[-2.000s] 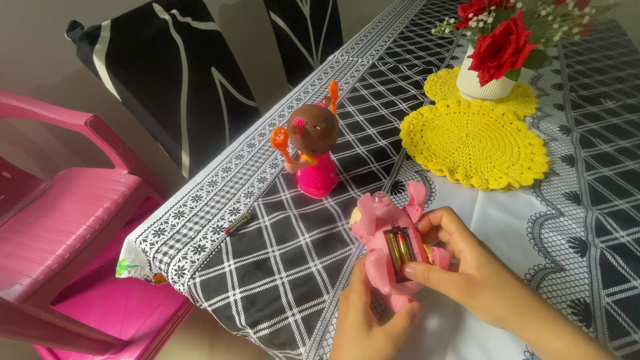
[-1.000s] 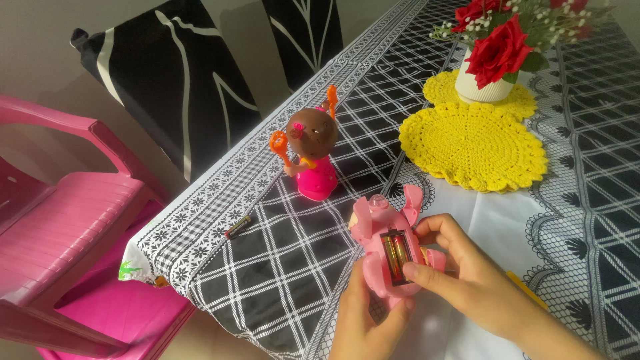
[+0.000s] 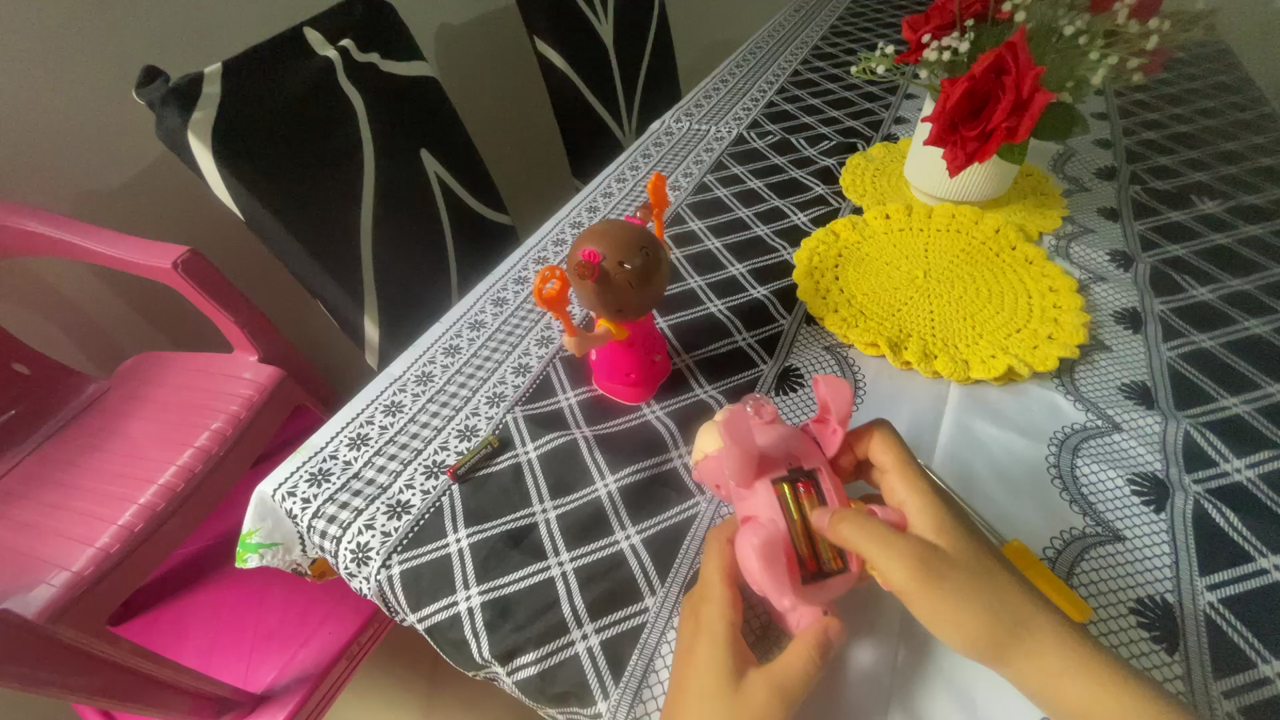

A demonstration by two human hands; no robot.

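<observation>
A pink plastic toy [image 3: 765,535] lies between my two hands, its battery compartment uncovered and batteries [image 3: 806,515] seated inside. My left hand [image 3: 735,640] grips the toy's lower left side. With its thumb over the batteries, my right hand [image 3: 900,540] holds the toy's right side. A loose battery [image 3: 473,458] rests on the tablecloth to the left. Beyond it stands a doll toy [image 3: 628,310] with a pink dress and orange pieces in its raised arms. Partly behind my right forearm lies a screwdriver with a yellow handle [image 3: 1045,580].
Yellow crocheted mats [image 3: 945,290] lie on the patterned tablecloth [image 3: 540,540], with a white vase [image 3: 955,170] of red artificial roses on the rear one. Pink plastic chairs [image 3: 150,440] stand left of the table edge. Chairs with black-and-white covers [image 3: 330,170] are at the far side.
The toy has tilted slightly in my hands, which stay around it. More of the yellow-handled screwdriver now shows beside my right forearm.
</observation>
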